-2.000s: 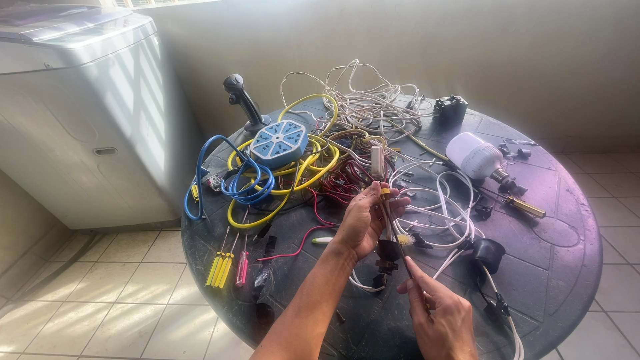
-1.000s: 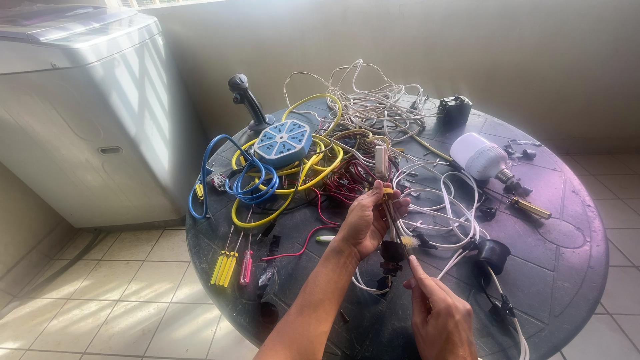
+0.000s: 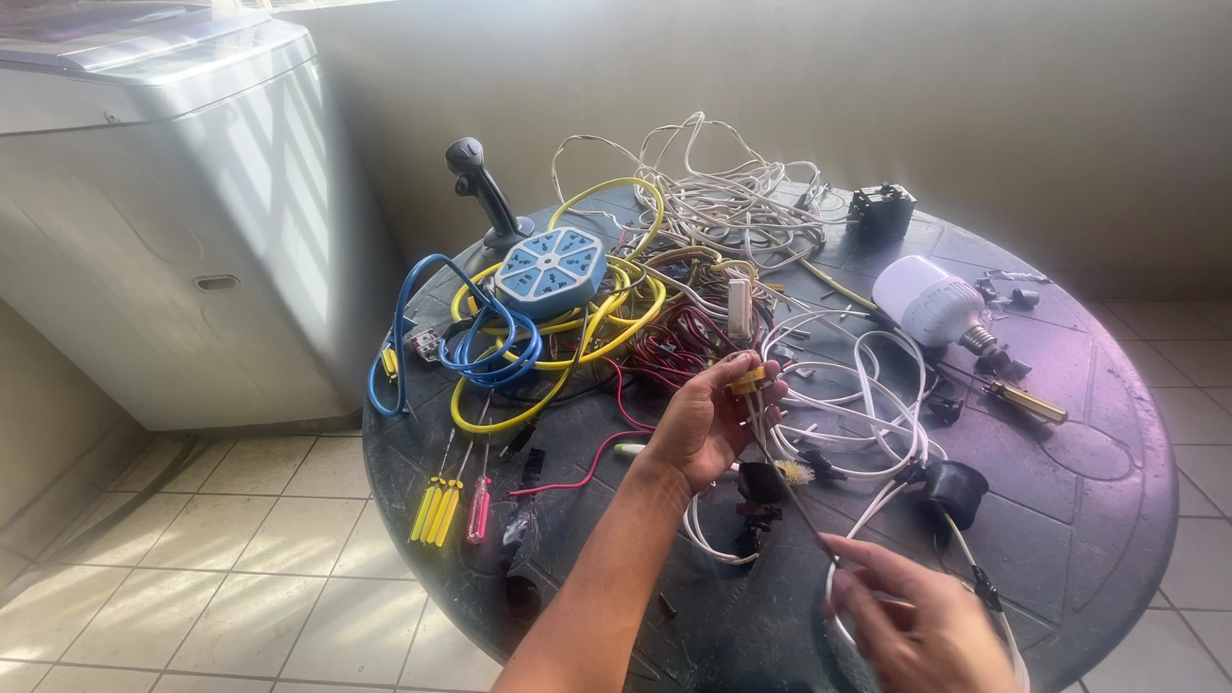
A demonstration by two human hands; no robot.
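My left hand (image 3: 707, 419) holds a small yellow part (image 3: 748, 381) between thumb and fingers, with thin wires hanging from it. Lower right, my right hand (image 3: 900, 602) pinches the far end of a thin dark strand (image 3: 797, 500) that runs up to the yellow part; whether it is a wire or tape I cannot tell. A black round socket-like piece (image 3: 760, 481) is below my left hand, beside a yellowish bristly tuft (image 3: 795, 472). White cable (image 3: 871, 462) loops to the right of my left hand, and a black lamp holder (image 3: 953, 489) lies above my right hand.
On the round dark table (image 3: 1078, 539) are a blue power socket block (image 3: 551, 272), yellow cable (image 3: 553, 364), blue cable (image 3: 399, 337), yellow screwdrivers (image 3: 438, 510), a pink screwdriver (image 3: 478, 510), a large LED bulb (image 3: 929, 298), a black stand (image 3: 488, 197) and tangled white wire (image 3: 722, 212). A washing machine (image 3: 192, 231) stands left.
My right hand has moved down and to the right, away from my left hand, with the dark strand now stretched between them. My left hand keeps its hold on the yellow part.
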